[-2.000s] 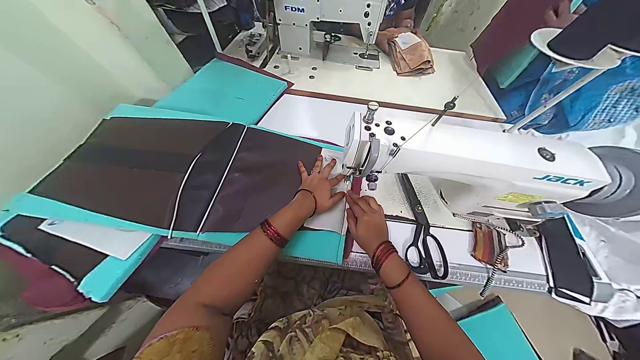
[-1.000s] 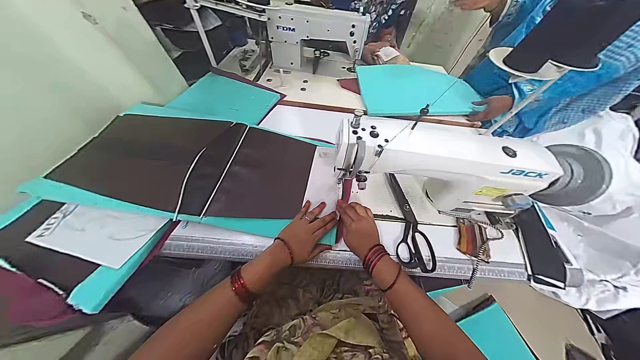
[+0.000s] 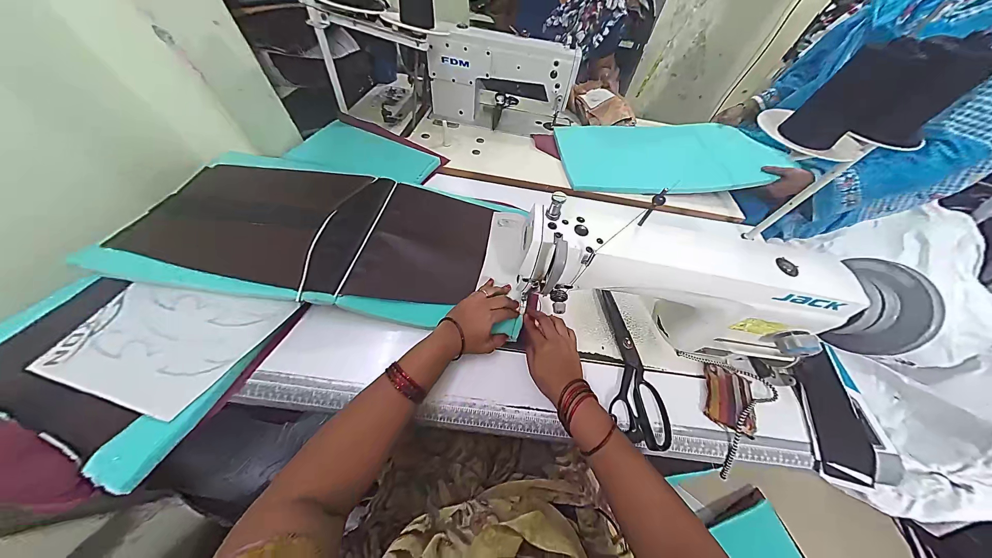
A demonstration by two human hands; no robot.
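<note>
A layered panel of turquoise foam and dark brown fabric (image 3: 263,225), crossed by two white piping lines, lies left of the white Jack sewing machine (image 3: 697,271). Its right end, with a pale strip, reaches under the needle area. My left hand (image 3: 484,318) rests on the foam's near right corner, fingertips close to the presser foot. My right hand (image 3: 552,349) is at the edge just right of it, fingertips at a maroon strip (image 3: 532,304) beside the foot; whether they pinch it is hidden. Black-handled fabric scissors (image 3: 635,372) lie right of my right hand.
A ruler tape (image 3: 480,411) runs along the table's front edge. At left, more foam pieces hold a white printed sheet (image 3: 167,349). Behind stands an FDM sewing machine (image 3: 504,77). Another person at upper right holds a turquoise panel (image 3: 666,157). A thread stand (image 3: 837,139) rises above my machine.
My left hand has moved from the top of the pale strip to the panel's near corner. The other person's turquoise panel has come into view behind the machine.
</note>
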